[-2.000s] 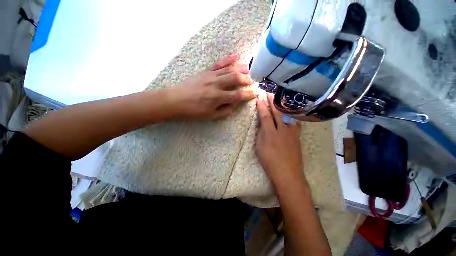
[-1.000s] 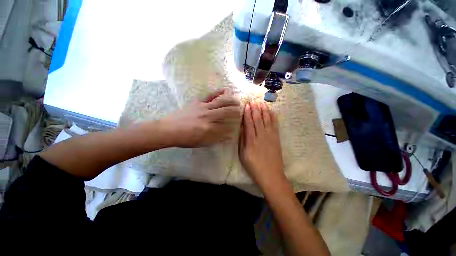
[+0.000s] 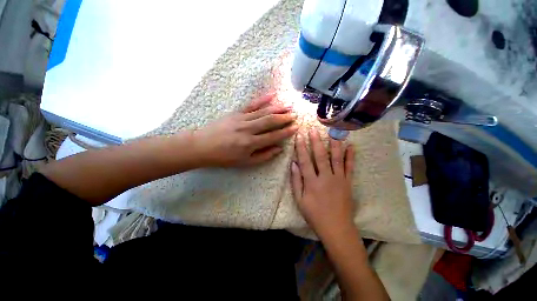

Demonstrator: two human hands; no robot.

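Observation:
A cream nubbly fabric panel [image 3: 224, 197] lies under the white sewing machine head [image 3: 330, 35], with a seam line running from between my hands toward my body. My left hand [image 3: 241, 136] lies flat on the fabric left of the bright needle area, fingers pointing at it. My right hand [image 3: 324, 188] lies flat with fingers spread just below the needle area, right of the seam. Neither hand grips anything. Glare and the shiny curved guard [image 3: 391, 76] hide the needle and presser foot.
A black smartphone [image 3: 458, 181] lies on the table at the right, with pinkish-red scissor handles [image 3: 459, 240] beside it. The white table [image 3: 135, 53] has a blue strip at upper left. Bundled cloth pieces [image 3: 132, 228] hang below the table's left side.
Since one second ago the fabric left of the needle has been spread smooth, its folded part no longer showing. My right hand's fingers are more spread. The camera view has also shifted and tilted.

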